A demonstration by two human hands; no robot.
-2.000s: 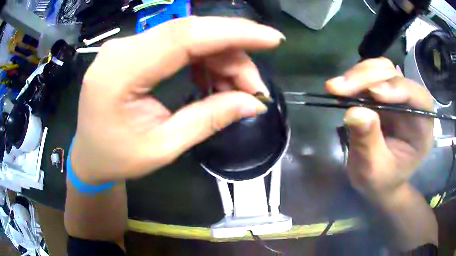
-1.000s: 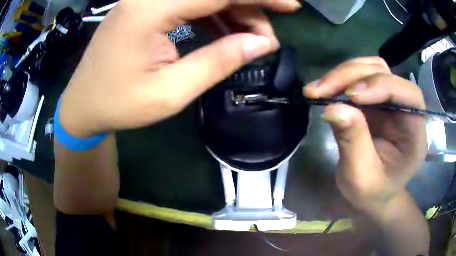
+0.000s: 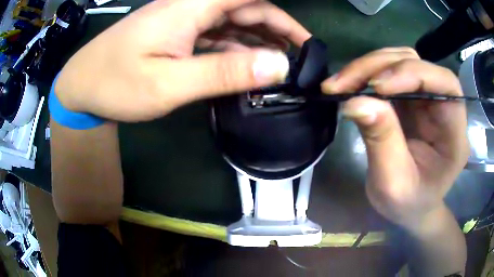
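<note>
The PTZ dome camera (image 3: 273,138) lies on the mat, its black head up and its white bracket (image 3: 274,216) towards me. The card slot opening (image 3: 265,100) shows metal contacts in the head. My right hand (image 3: 403,108) grips the dark tweezers (image 3: 420,97), whose metal tips are in the slot. My left hand (image 3: 157,70) holds the top of the black head, thumb above the slot, beside a raised black flap (image 3: 313,62). It hides part of the head. I cannot tell whether a card is at the tips.
The dark green mat (image 3: 162,162) ends at yellow tape (image 3: 173,223) along the near edge. Other white-and-black cameras stand at left (image 3: 21,103) and right (image 3: 483,81). A thick black cylindrical arm (image 3: 447,35) is at upper right. A white stick (image 3: 108,10) lies at upper left.
The tweezers have moved left from beside the head into the slot. My left hand has moved left; its fingertips no longer show the small dark piece. The view has shifted slightly.
</note>
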